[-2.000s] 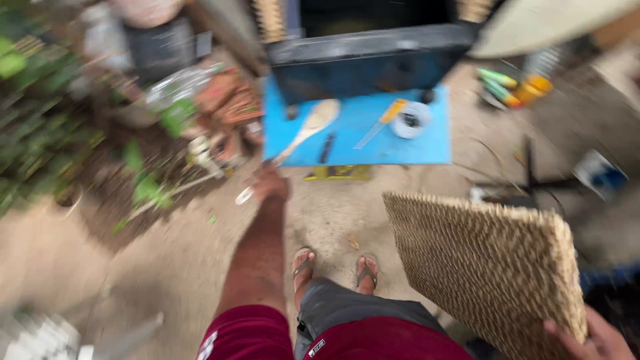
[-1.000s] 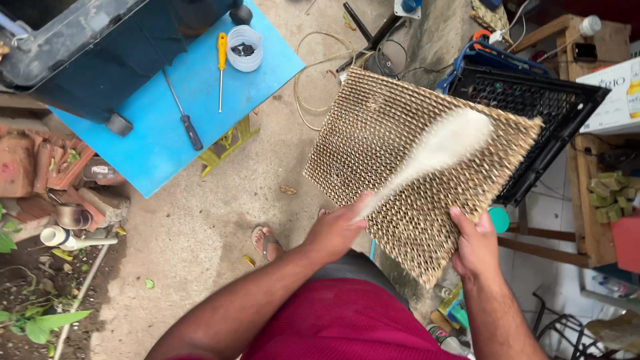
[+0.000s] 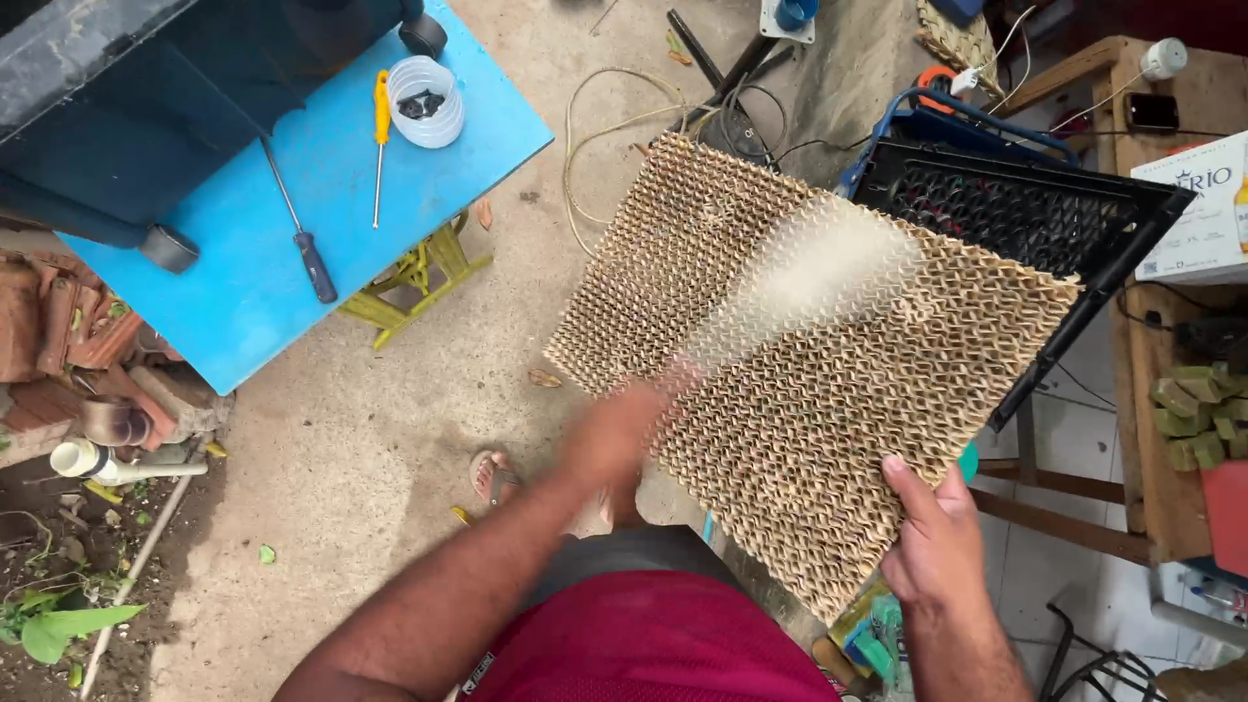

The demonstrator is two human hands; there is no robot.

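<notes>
My right hand (image 3: pixel 936 536) grips the lower right edge of a honeycomb evaporative cooling pad (image 3: pixel 780 419), thumb on its face. The tan corrugated pad is held tilted before my body. Over the pad, my left hand (image 3: pixel 619 434) is closed round the handle of a pale, broad-headed wooden spoon or paddle (image 3: pixel 819 268); both are blurred. Whether the spoon touches the pad cannot be told. On a blue tabletop (image 3: pixel 234 341) lie a yellow-handled screwdriver (image 3: pixel 380 117), a dark-handled screwdriver (image 3: pixel 310 263) and a white plastic cup (image 3: pixel 429 102) holding small dark parts.
A large dark appliance body on casters (image 3: pixel 127 127) stands on the blue top. Behind the pad is a black grille frame (image 3: pixel 1092 214). Cords (image 3: pixel 575 136) lie on the concrete. A wooden table (image 3: pixel 1150 419) stands right, a brick pile (image 3: pixel 78 331) left.
Two seconds ago the spoon was over the blue top with my left hand at its handle; now it is over the pad. The pad has come before my body. The view has turned strongly.
</notes>
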